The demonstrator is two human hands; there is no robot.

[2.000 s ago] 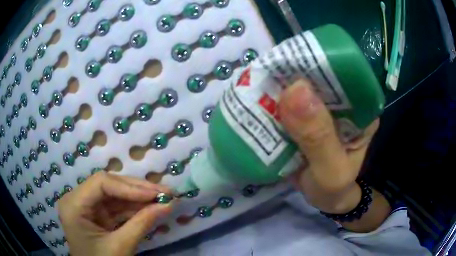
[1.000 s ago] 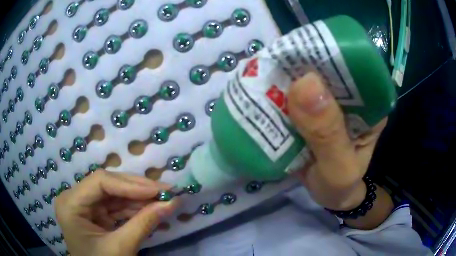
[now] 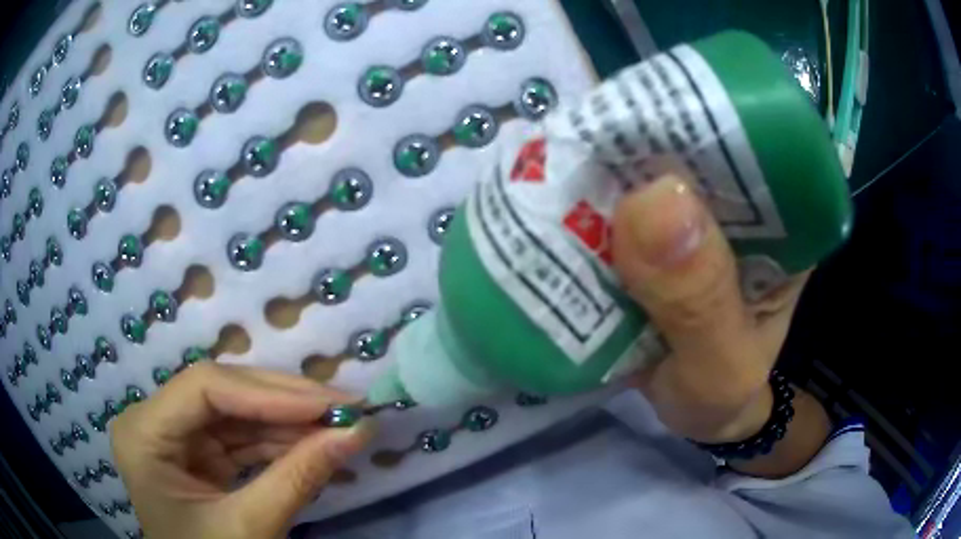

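My left hand [image 3: 227, 447] pinches a small round metal piece [image 3: 339, 416], shiny with green areas, between thumb and index finger over the tray's lower part. My right hand [image 3: 701, 305] grips a green squeeze bottle [image 3: 516, 284] with a white label and red marks. The bottle is tilted with its pale cap [image 3: 427, 363] pointing down left at the piece. The needle tip is too small to tell whether it touches. The white foam tray [image 3: 342, 147] holds rows of similar round pieces in brown-bottomed slots; several places are empty.
A slim metal tool [image 3: 632, 23] lies at the top, partly behind the bottle. A pale-teal tool [image 3: 851, 79] and a thin pale stick [image 3: 827, 63] lie at the upper right on the dark green bench [image 3: 906, 116]. A dark bead bracelet is on my right wrist.
The bottle and my right hand have shifted slightly right. The tray appears slightly further left and up. My left hand keeps its pinch on the piece.
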